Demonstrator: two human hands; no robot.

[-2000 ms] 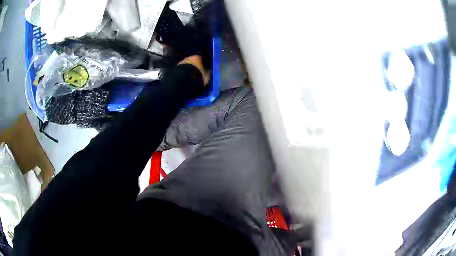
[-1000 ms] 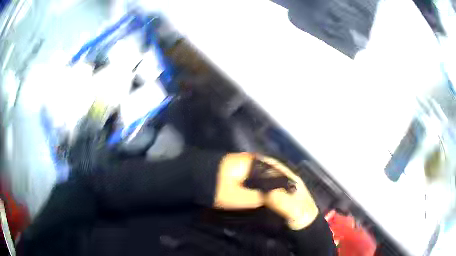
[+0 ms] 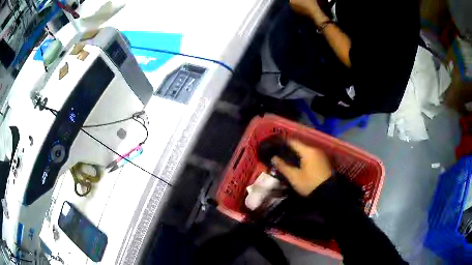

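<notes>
My right hand (image 3: pixel 306 166) reaches from the lower right over the red plastic basket (image 3: pixel 380 182). It is closed around a small dark bundle (image 3: pixel 277 150), slightly blurred, that looks like black cloth or trim. The bundle is at the basket's upper left, over its inside. A crumpled white piece (image 3: pixel 263 191) and dark cloth lie in the basket below the hand. My left hand is not in view.
The white sewing machine (image 3: pixel 98 98) with its black panel stands on the white table at left. Scissors (image 3: pixel 84 178), a pink-and-blue tool (image 3: pixel 124 159) and a smartphone (image 3: pixel 83 231) lie beside it. Another person (image 3: pixel 375 57) sits beyond the basket. A blue basket (image 3: pixel 449 207) is at far right.
The view has swung from the blue basket at left to the red basket at right. My hands were together on a dark piece; now my right hand holds a dark bundle over the red basket.
</notes>
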